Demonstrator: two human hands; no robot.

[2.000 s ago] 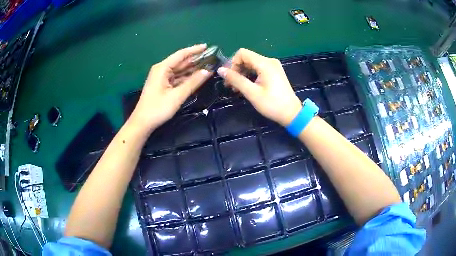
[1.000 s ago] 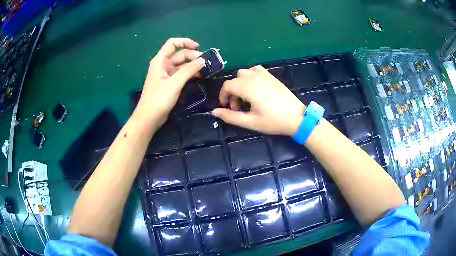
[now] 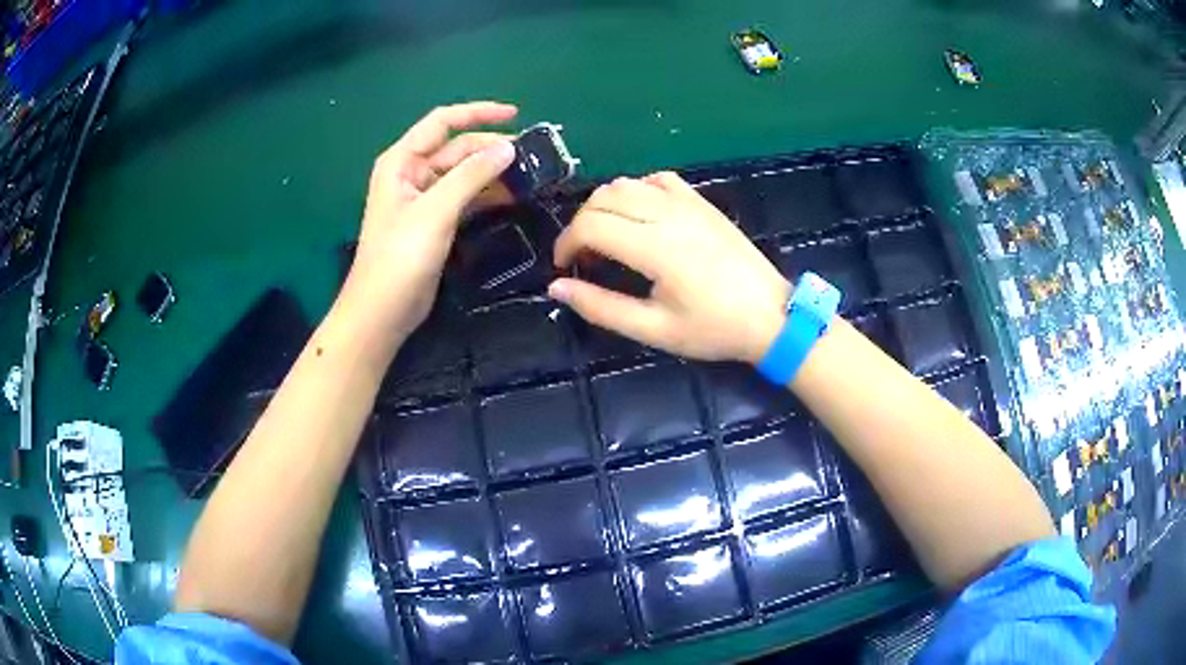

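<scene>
My left hand [image 3: 423, 208] holds a small square dark unit [image 3: 541, 159] with a silver edge between thumb and fingers, above the black blister tray [image 3: 657, 500]. My right hand [image 3: 663, 266] is just below and right of the unit, over the tray, with thumb and fingertips apart. Whether a thin part is between its fingers cannot be told. A dark square piece with a bright outline [image 3: 501, 257] lies on the tray between the hands. A tiny white bit [image 3: 554, 314] shows below my right thumb.
A clear blister tray [image 3: 1047, 292] with orange and silver parts is on the right. Two open units [image 3: 756, 52] lie at the back. A flat black slab [image 3: 241, 390], small dark pieces [image 3: 156, 296] and a power strip [image 3: 94, 494] are on the left. A blue bin [image 3: 78, 37] is upper left.
The unit has turned from edge-on to show its dark face, and my left hand has moved slightly left. My right hand has come away from the unit and down; its fingers have spread slightly.
</scene>
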